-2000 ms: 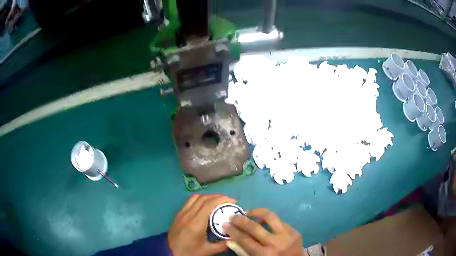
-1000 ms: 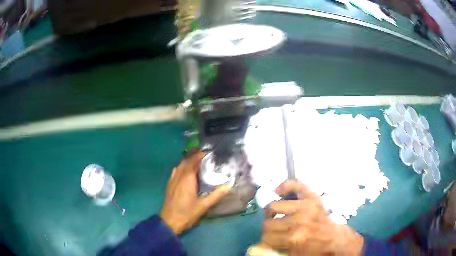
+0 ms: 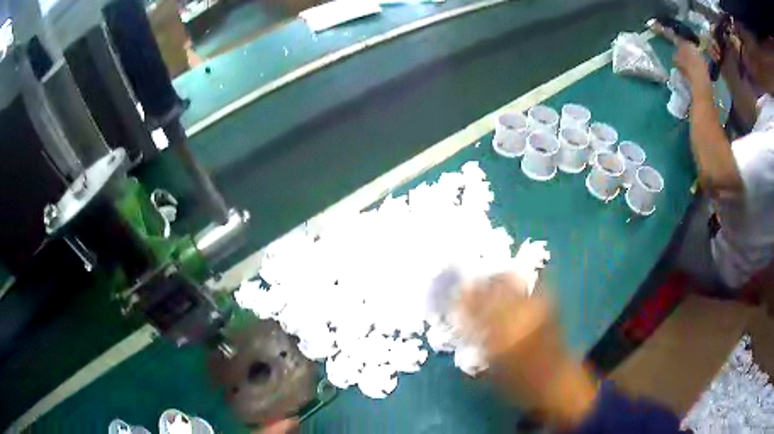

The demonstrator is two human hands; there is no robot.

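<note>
My right hand is blurred over the right part of the bright white impeller pile. A grey-white round thing that looks like a fan housing is at its fingertips. Of my left hand only a fingertip shows, cut off by the bottom edge below the press base plate. No fan housing sits on the plate, and its central hole shows. Two fan housings with white inside stand left of the press, cut off by the bottom edge. Open housings stand in a cluster at the right.
The green arbor press stands at the left, its lever slanting up to a black grip. The conveyor runs behind the pale strip. Another person works at the right. A clear bag and a cardboard box are there.
The view has swung right. My right hand has left the press lever and moved over the pile. The housing has left the press plate, and two now stand at the left instead of one.
</note>
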